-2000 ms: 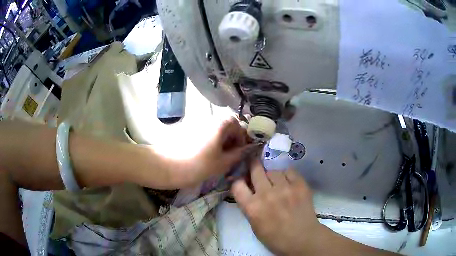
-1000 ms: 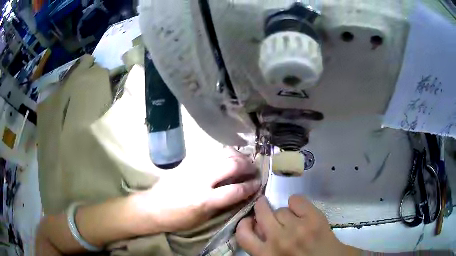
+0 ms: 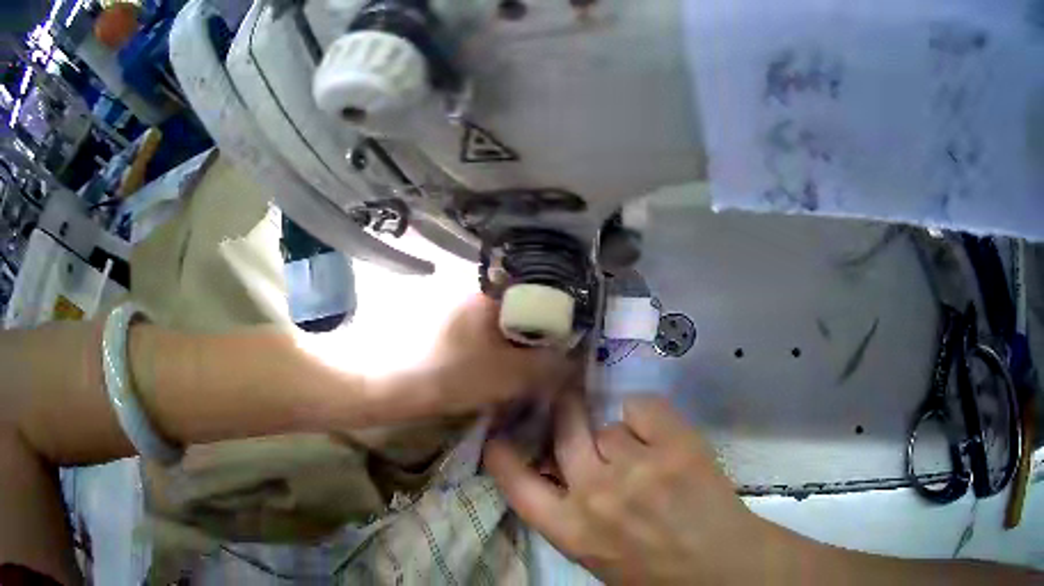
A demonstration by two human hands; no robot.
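Note:
The khaki trouser cloth (image 3: 286, 481) lies heaped left of and under the machine head. A cream strip with dark stripes (image 3: 464, 529) shows at its front edge. My left hand (image 3: 475, 366) comes in from the left across the cloth; its fingertips are at the needle area, partly hidden by the cream knob (image 3: 537, 313) and blurred. My right hand (image 3: 624, 486) is just right of and in front of it, thumb and fingers pinching the dark, blurred garment edge. The needle and presser foot are hidden behind the knob and spring.
The white machine head (image 3: 572, 115) fills the top, with a note sheet (image 3: 870, 115) on it. The lamp (image 3: 318, 286) glows left of the needle. A white block (image 3: 631, 319) sits right of the needle. Scissors (image 3: 965, 418) and an orange-brown handle (image 3: 1018, 492) lie at the right.
The view has shifted, after swinging closer to the head one second ago. The striped strip shows more again, and my left hand is now partly behind the cream knob.

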